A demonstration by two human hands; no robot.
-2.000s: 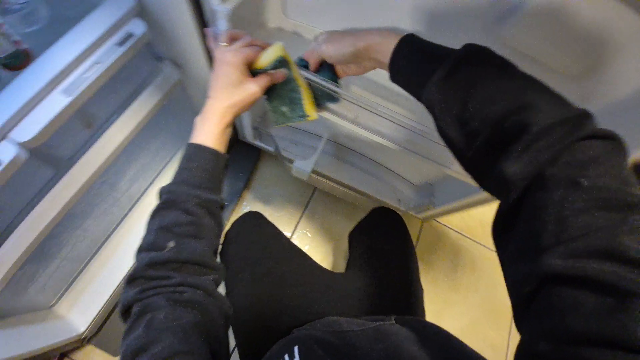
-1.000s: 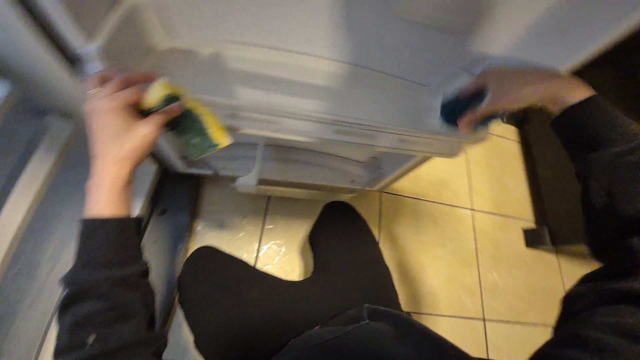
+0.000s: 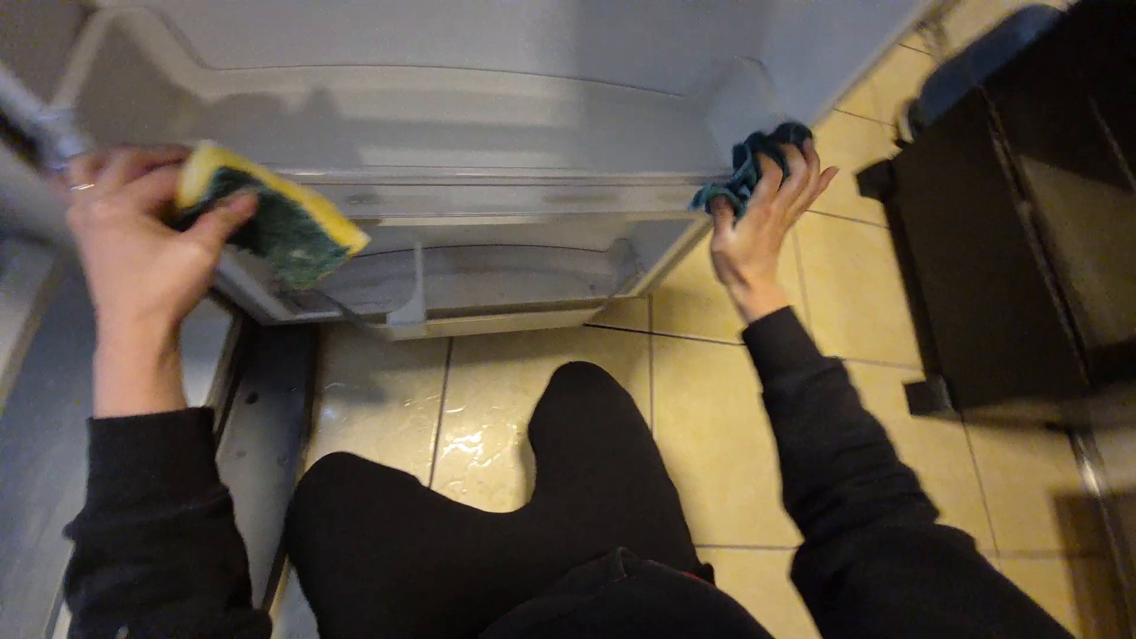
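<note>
My left hand (image 3: pixel 146 235) grips a yellow sponge with a green scouring side (image 3: pixel 284 222) near the hinge side of an open refrigerator door (image 3: pixel 497 115). The scouring side faces me. My right hand (image 3: pixel 768 213) holds a crumpled dark teal cloth (image 3: pixel 750 169) at the door's right end, by the corner of a door shelf (image 3: pixel 524 191). Beneath that shelf, a lower door bin (image 3: pixel 497 271) with a clear divider (image 3: pixel 413 288) shows. Whether the sponge touches the door, I cannot tell.
Wet streaks shine on the tiled floor (image 3: pixel 479 444) between my knees. A black piece of furniture (image 3: pixel 994 257) with short feet stands at the right, with a dark bluish rounded object (image 3: pixel 976 62) behind it. The refrigerator's body (image 3: pixel 44 355) is at my left.
Two seconds ago both hands were close together at the door's left part. My right hand has moved with the cloth to the door's right end. The view has shifted to the right.
</note>
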